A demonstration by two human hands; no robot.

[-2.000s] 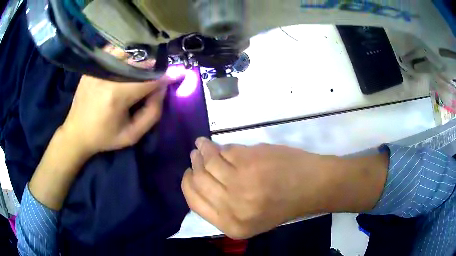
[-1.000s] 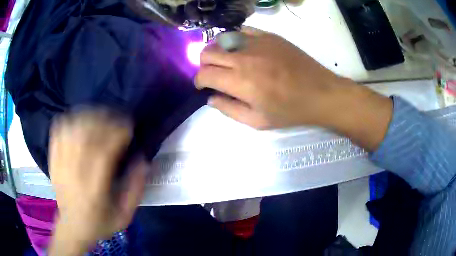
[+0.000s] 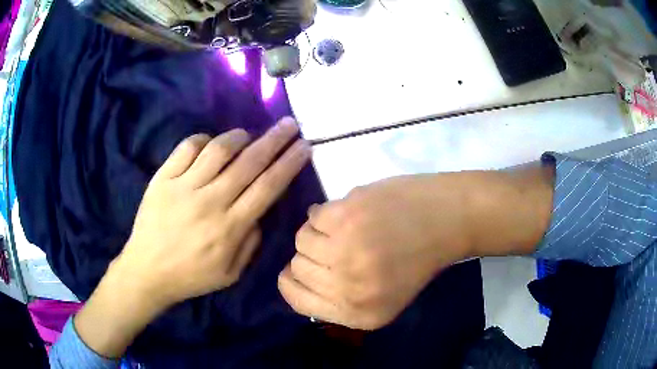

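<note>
Navy fabric [image 3: 94, 144] lies left of and under the needle area of the sewing machine head [image 3: 252, 25], purple near the lamp, and hangs over the table's front edge. My left hand [image 3: 209, 209] lies flat on the fabric, palm down, its fingertips near the fabric's right edge, holding nothing. My right hand [image 3: 367, 252] is curled at the fabric's right edge, lower right of my left hand, with the edge pinched between thumb and fingers. The fingertips are partly hidden under the hand.
A black smartphone [image 3: 515, 39] lies on the pale machine bed [image 3: 403, 79] at the right. A grey round tension knob [image 3: 282, 60] is beside the lamp. Magenta cloth [image 3: 52, 317] shows at the lower left. A blue item is below the table at right.
My left hand has moved up from the lower left and flattened on the fabric. My right hand has moved down from the needle along the edge. The fabric now covers the table front.
</note>
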